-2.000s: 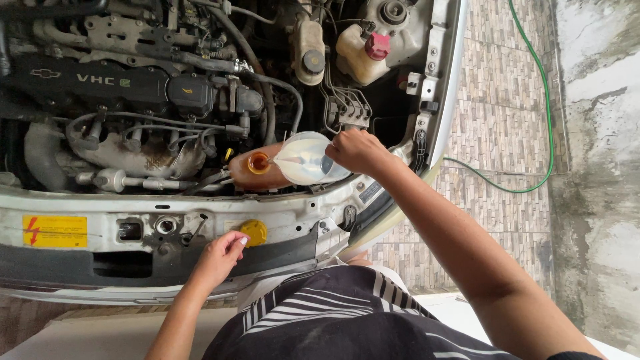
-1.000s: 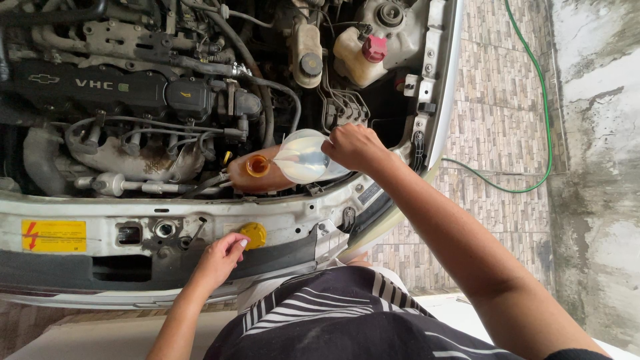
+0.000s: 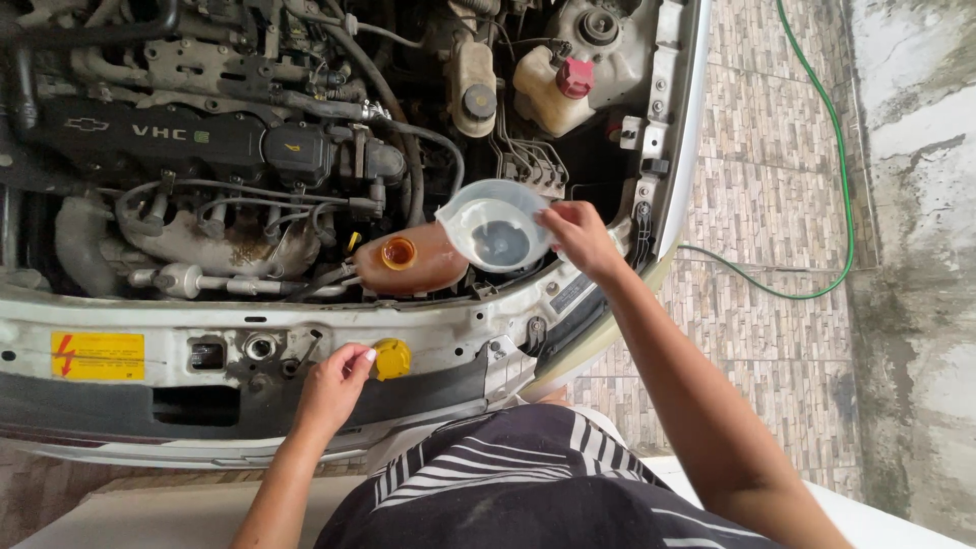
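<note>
My right hand [image 3: 583, 236] grips a translucent plastic jug [image 3: 496, 225] by its right side, and clear liquid shows inside. The jug's spout lies over the right part of a brown-orange coolant expansion tank [image 3: 419, 267], whose filler neck [image 3: 399, 252] is uncapped. Below, my left hand [image 3: 335, 385] has thumb and forefinger pinched at the left edge of a yellow ribbed cap [image 3: 393, 359]. That cap is on the white front crossmember of the car; whether it rests there or is held up by my fingers is hard to tell.
The engine with its black cover [image 3: 175, 137] fills the left. Behind the jug are a brake fluid reservoir [image 3: 473, 91] with a black cap and a whitish reservoir [image 3: 553, 91] with a red cap. A green hose [image 3: 842, 152] lies on the tiled floor, near a weathered wall [image 3: 915, 267].
The jug was tilted over the expansion tank with its spout near the neck; now it is more level and its spout is farther right of the neck. My left hand stays at the yellow cap.
</note>
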